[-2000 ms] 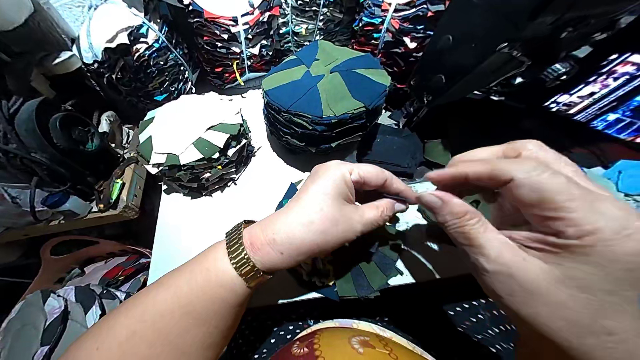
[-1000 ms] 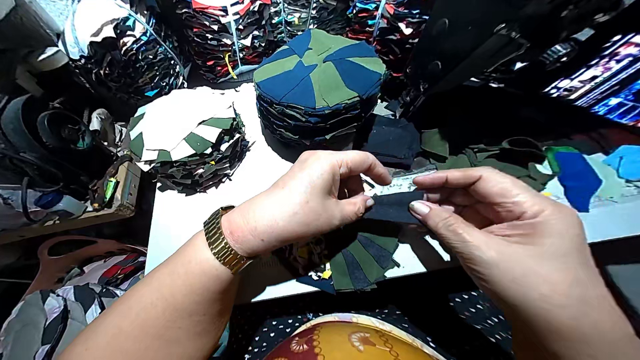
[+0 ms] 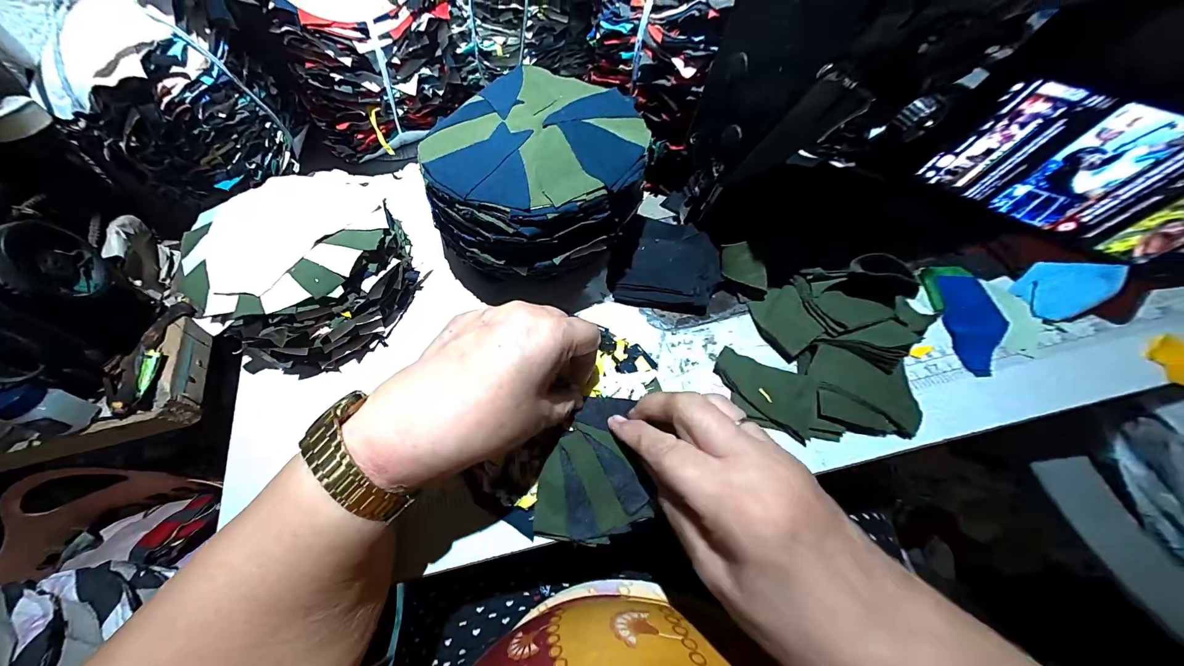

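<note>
Dark navy and olive fabric pieces (image 3: 587, 476) lie fanned out in alternating wedges on a round stack near the table's front edge. My left hand (image 3: 499, 388), a gold watch on its wrist, is over the upper left of this fan, its fingertips curled out of sight. Beside it my right hand (image 3: 708, 453) has thumb and index finger at the edge of a dark fabric piece (image 3: 606, 409) at the fan's top; whether they grip it is not plain. Yellow and black scraps (image 3: 624, 361) show just behind my hands.
A round blue and green fabric stack (image 3: 535, 176) stands behind, with a white and green one (image 3: 305, 277) to its left. Black pieces (image 3: 666, 264) and olive pieces (image 3: 842, 342) lie right of center. Tied bundles (image 3: 370, 74) line the back. A lit screen (image 3: 1064, 166) is at upper right.
Earlier both hands held a small pale item and a dark fabric piece above the table. Now they are apart, lower, at the fan of wedges, and the pale item is out of sight.
</note>
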